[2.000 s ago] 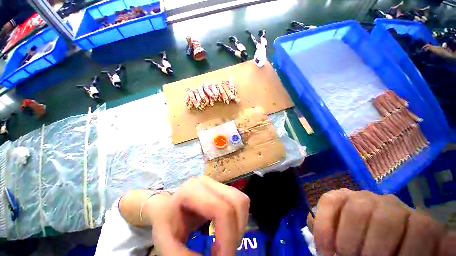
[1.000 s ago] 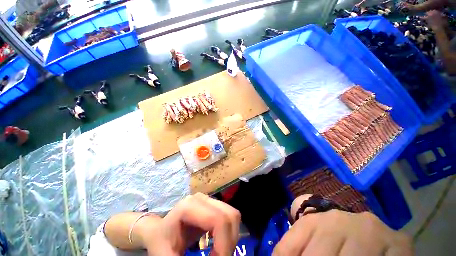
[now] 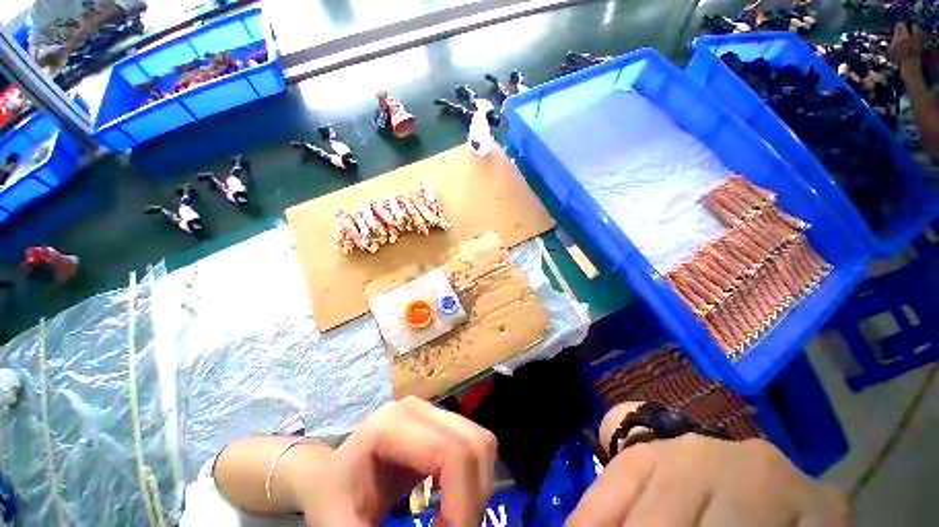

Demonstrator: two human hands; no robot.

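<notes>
My left hand point(image 3: 412, 463) is at the bottom centre, thumb and fingers curled towards each other. A small tan piece point(image 3: 420, 496) shows below its fingers; whether it is held is unclear. My right hand point(image 3: 710, 484) is at the bottom right, back up, fingers bent and cut off by the lower edge. Its grip is hidden. Ahead, striped pink-red limb parts point(image 3: 391, 218) lie in a row on a cardboard sheet point(image 3: 329, 290). Nearer, an orange cap point(image 3: 418, 314) and a smaller blue cap point(image 3: 448, 304) sit on a whitish square point(image 3: 396, 329) on a speckled cardboard pad point(image 3: 505, 309).
A large blue bin point(image 3: 577, 185) at right holds rows of limb parts point(image 3: 746, 270). A bin of black parts point(image 3: 813, 124) stands beside it. A white pointed bottle point(image 3: 480, 132) stands at the cardboard's top corner. Black-and-cream parts point(image 3: 332, 152) and a red-brown piece point(image 3: 394, 115) lie on the green belt.
Against two seconds ago, the view has shifted and my right hand is closer to my left. Over the last second the belt parts have moved right, while both hands look almost unchanged.
</notes>
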